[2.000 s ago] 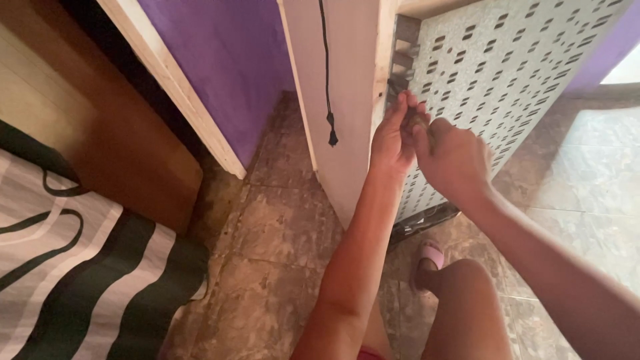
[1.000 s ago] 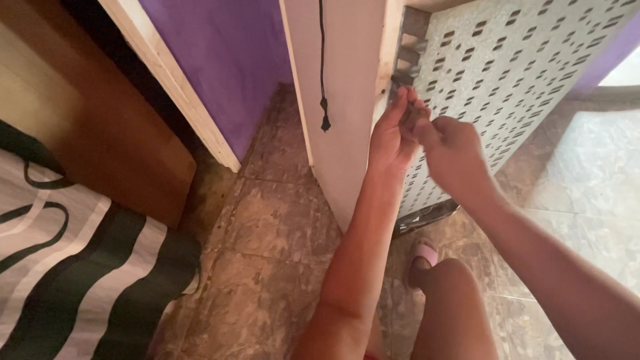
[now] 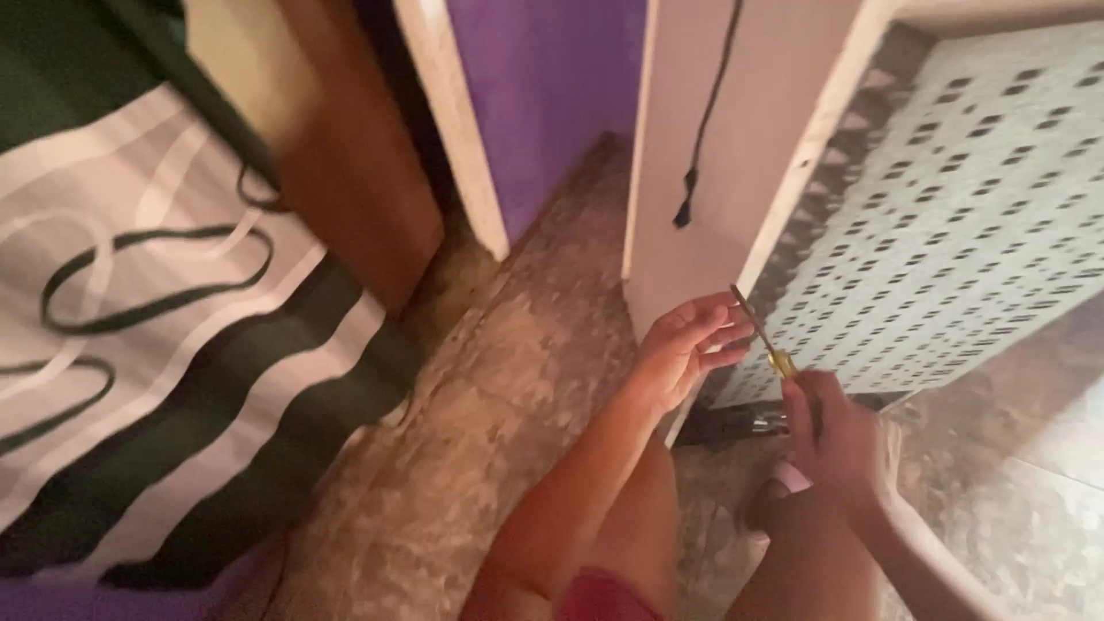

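Note:
My right hand (image 3: 832, 431) is closed around the yellow handle of a screwdriver (image 3: 779, 358), whose metal shaft points up and left. Beside the shaft, my left hand (image 3: 690, 341) has its fingers partly curled and apart, by the edge of a wooden frame (image 3: 802, 164); nothing is plainly in it. A light perforated metal panel (image 3: 975, 198) stands to the right of that frame, with a dark strip along its near side. The image is blurred around the hands and the panel's edge.
A black cord (image 3: 709, 112) hangs on the pale board left of the frame. Striped black and white cloth (image 3: 198, 388) lies at the left, near a brown wooden panel (image 3: 362, 172). Purple wall (image 3: 552, 103) shows behind. Below are floor tiles (image 3: 483, 388) and my foot in a pink slipper (image 3: 789, 474).
Both hands have come away from the frame's upper part and are lower and apart; the screwdriver now shows plainly in my right hand. The view has shifted left.

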